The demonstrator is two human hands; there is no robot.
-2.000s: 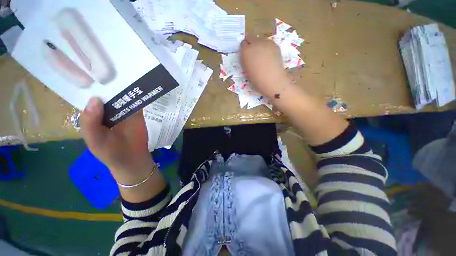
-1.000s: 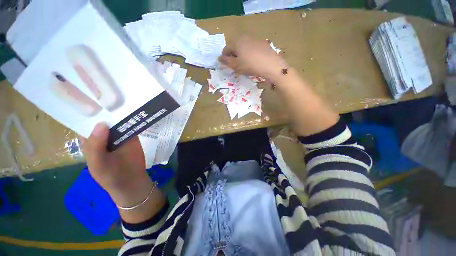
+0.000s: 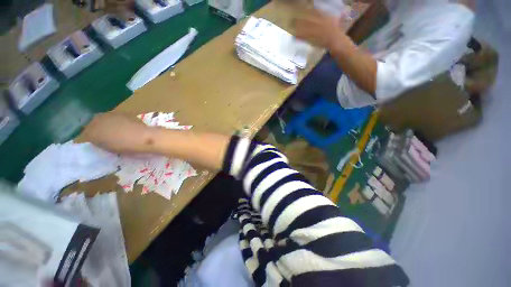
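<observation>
A white printed box [image 3: 33, 232] with a black band and white lettering is at the lower left, blurred and cut off by the edge. Only a dark, blurred bit of my left hand [image 3: 67, 282] shows at its lower edge, holding it. My right hand [image 3: 109, 133] is over the near-left bench, between the spread leaflets [image 3: 67, 165] and the small red-printed slips [image 3: 159, 175]. Its fingers are blurred, so I cannot tell whether they grip anything. More leaflets [image 3: 106, 218] lie beside the box.
A squared leaflet stack [image 3: 272, 49] lies farther along the bench [image 3: 201, 84], beside another person's arm [image 3: 353, 61] at right. Open white boxes [image 3: 75, 56] stand in a row on the green belt, with a long white strip [image 3: 162, 60]. A blue stool [image 3: 325, 120] is below.
The view has swung right, bringing the belt boxes and the other person into sight. The held box has shifted to the lower left edge. My right hand stays near the leaflets and slips.
</observation>
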